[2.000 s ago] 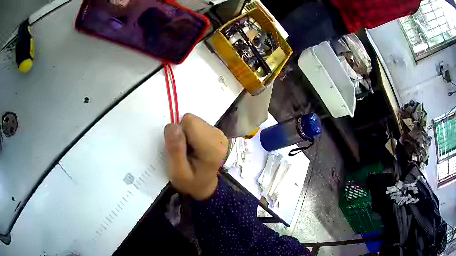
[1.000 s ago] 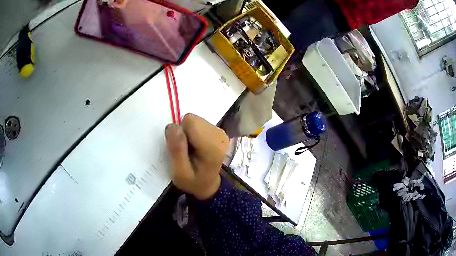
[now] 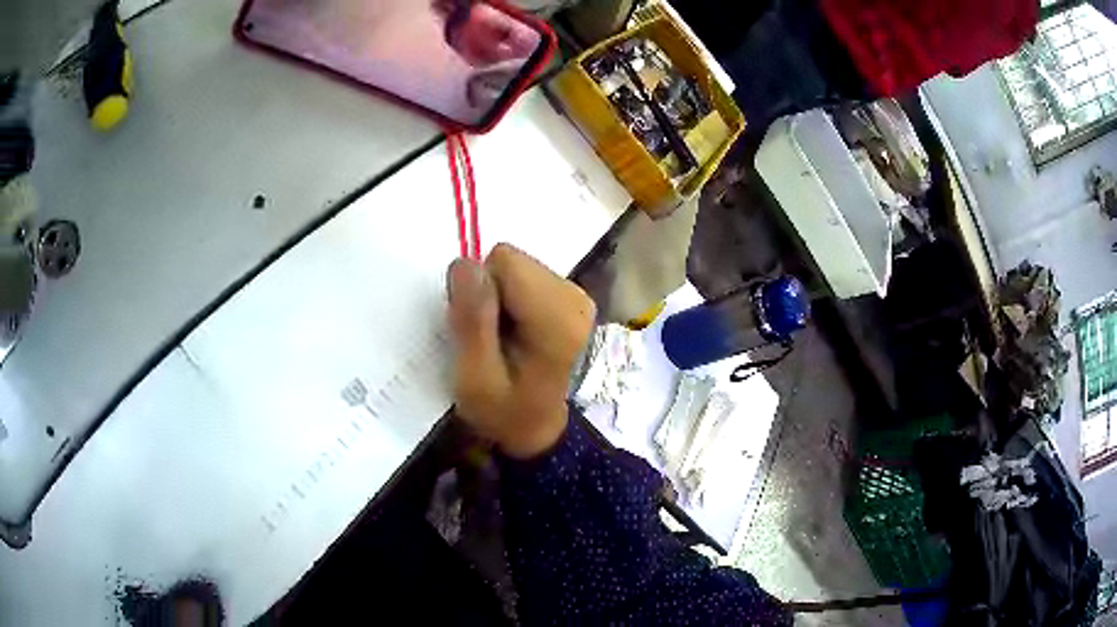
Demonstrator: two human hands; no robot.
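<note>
A smartphone [image 3: 410, 55] in a red case lies face up at the top of the white machine table [image 3: 306, 325], its screen lit with a pinkish picture. Its red strap [image 3: 464, 196] runs down, fairly straight, into my right hand [image 3: 521, 349]. My right hand is a bare fist, thumb on the left side, closed on the strap's end above the table's near edge. A dark dotted sleeve covers the arm. The strap's end is hidden in the fist. My left hand is not in view.
A black and yellow screwdriver [image 3: 108, 74] lies at upper left. A yellow parts box [image 3: 625, 135] is right of the phone. A blue bottle [image 3: 723, 328] lies on the white side board [image 3: 747, 423]. A green crate [image 3: 900, 508] stands at right. A dark patch [image 3: 184, 606] marks the table's bottom left.
The whole view has shifted, so the phone, hand and table sit further right and slightly higher. The picture on the phone screen has changed. My right hand still holds the strap.
</note>
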